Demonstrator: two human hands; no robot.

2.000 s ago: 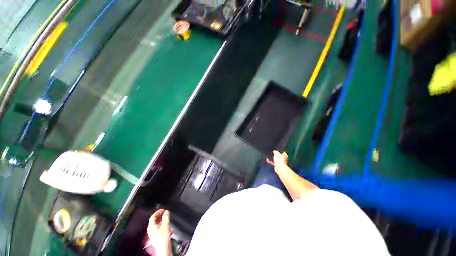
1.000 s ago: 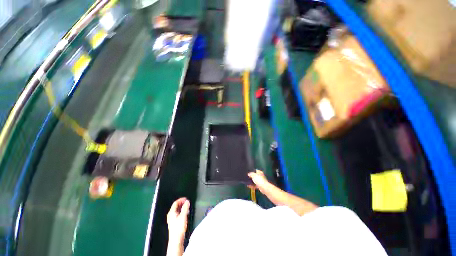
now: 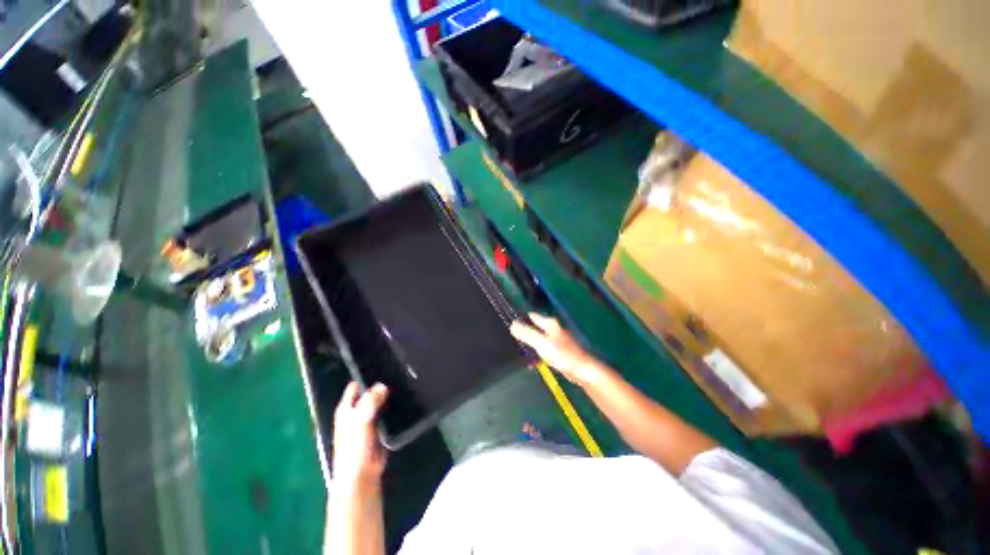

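A shallow black plastic parts tray (image 3: 407,309) is held up in front of my body above the aisle floor, turned at an angle. It looks empty, with a few pale marks inside. My left hand (image 3: 362,428) is on its near left corner, the thumb on the rim and the fingers mostly hidden. My right hand (image 3: 546,341) grips its right edge near the lower right corner, with the fingers under the rim partly hidden.
On the left, a green bench (image 3: 255,434) holds a dark tray (image 3: 225,233) and a blue-white item (image 3: 236,304). On the right, a blue-framed shelf (image 3: 760,141) holds a black crate (image 3: 532,103) and a large cardboard box (image 3: 749,293). A white upright surface (image 3: 347,87) stands ahead.
The tray has come up closer and tilted. My left hand has moved from beside it onto its left corner; my right hand stays on it. The view has turned towards the right shelf.
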